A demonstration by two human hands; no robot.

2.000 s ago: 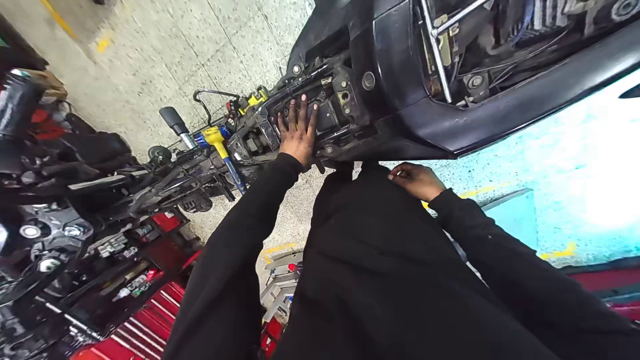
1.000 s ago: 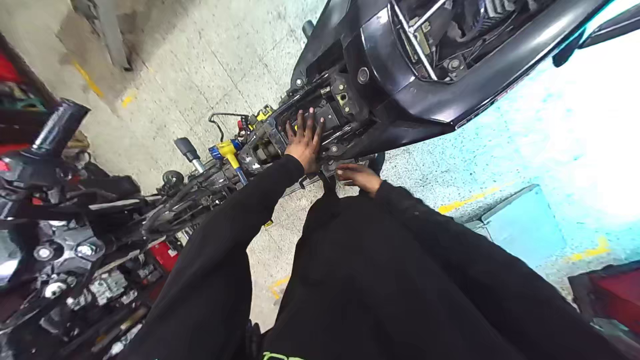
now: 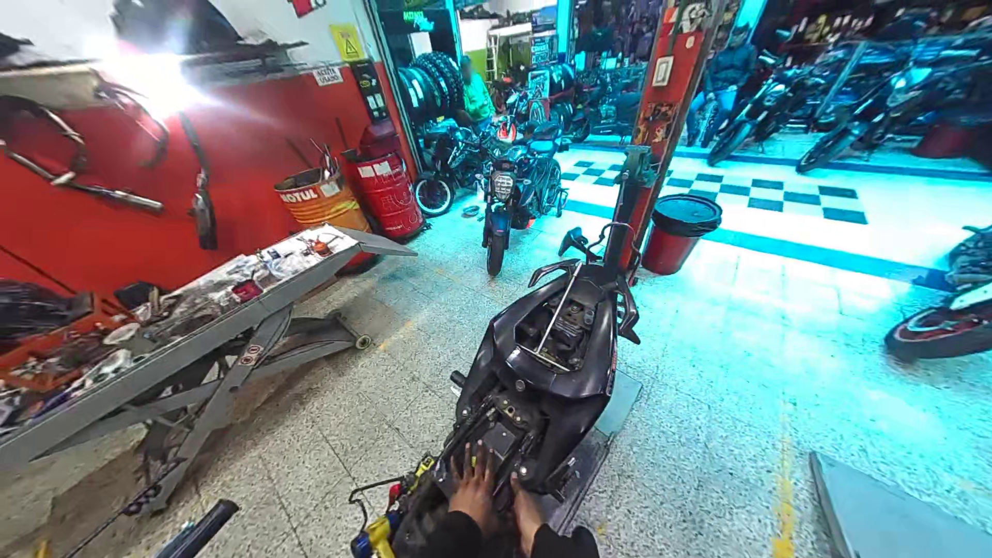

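Note:
A partly stripped black motorcycle (image 3: 554, 349) stands below me, its side panels on and its front frame area uncovered. My left hand (image 3: 473, 480) lies flat with spread fingers on the open seat area, over a dark battery-like box (image 3: 500, 442). Close to its right, my right hand (image 3: 527, 504) rests at the edge of the seat area; its fingertips are partly hidden. A yellow and blue tool (image 3: 376, 536) lies by the bike's left side at the bottom, near a black cable (image 3: 358, 496).
On the left, a grey scissor lift table (image 3: 225, 325) holds many parts. Red (image 3: 387, 194) and orange (image 3: 322, 203) drums stand at the wall. Another motorcycle (image 3: 511, 186), a lidded red bin (image 3: 674, 232) and a red pillar (image 3: 659, 116) are ahead. Two people are in the background.
The view has swung up from the bike to the workshop ahead. My left hand stays on the seat area; my right hand is now closer beside it.

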